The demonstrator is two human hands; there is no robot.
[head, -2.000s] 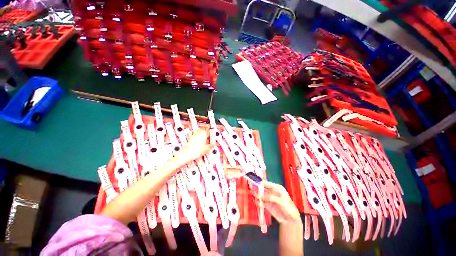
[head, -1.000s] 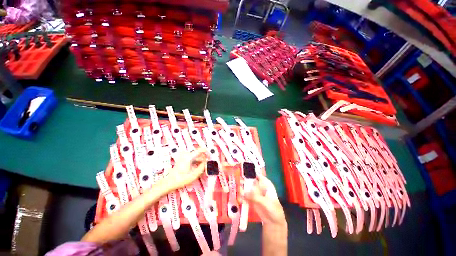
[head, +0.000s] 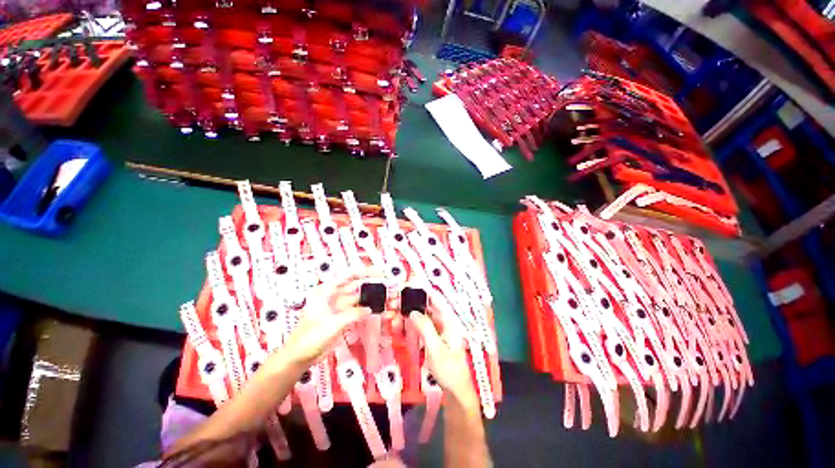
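Note:
My left hand holds a smartwatch with its dark square screen facing me and its pale strap hanging down. My right hand holds a second smartwatch, also screen towards me. The two watches are side by side, a small gap apart, above the front watch tray. In that red tray lie rows of pale-strapped watches face down, with round black dots showing. Their straps overhang the tray's edges. My hands and forearms hide part of the tray.
A second tray of pale-strapped watches is at right. Stacked red trays stand behind. A white paper sheet, dark-red-strapped watches and a dark-strapped tray lie at back right. A blue parts bin is at left.
My right hand has moved left with its watch, now close beside the left one. My left hand, over the tray two seconds ago, came to hold a watch and has shifted slightly left.

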